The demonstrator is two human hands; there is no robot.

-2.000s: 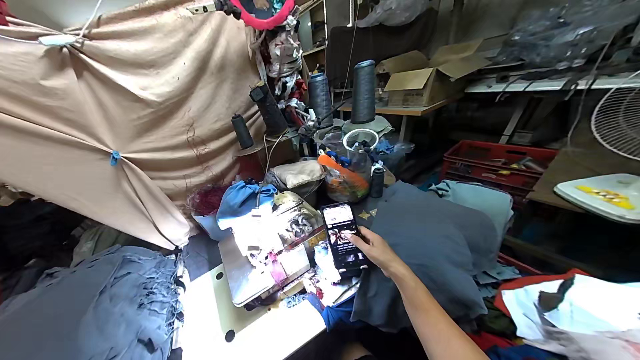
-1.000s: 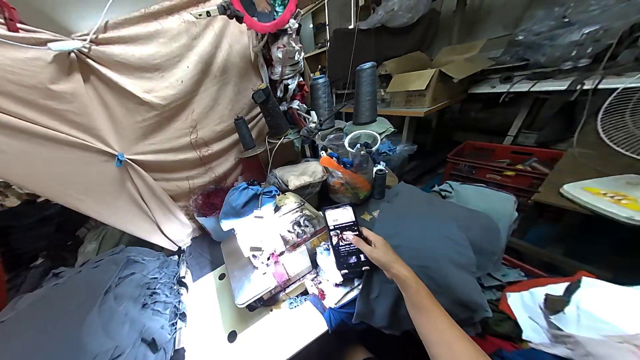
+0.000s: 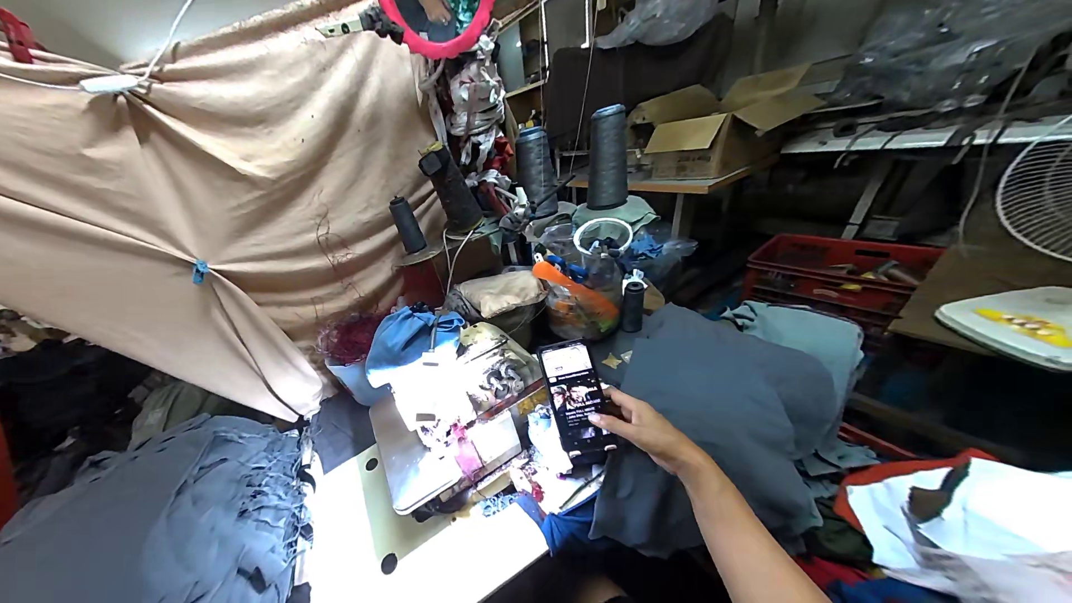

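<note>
My right hand [image 3: 645,427] is at a black smartphone [image 3: 576,400] that stands tilted back, its lit screen towards me. The thumb lies over the lower right of the screen and the fingers are at the phone's right edge; whether they grip it is unclear. Left of the phone is a brightly lit sewing machine [image 3: 494,368], with a pink cloth strip [image 3: 465,452] near its plate. Dark grey fabric [image 3: 720,410] lies piled under and beside my right wrist. My left hand is not in view.
Grey cut fabric [image 3: 167,511] is heaped at the left. Thread cones [image 3: 607,159] stand behind the machine, near a plastic bag with an orange thing [image 3: 578,301]. Further right are a cardboard box [image 3: 712,138], red crates [image 3: 837,268], a fan [image 3: 1038,197] and white cloth [image 3: 980,511].
</note>
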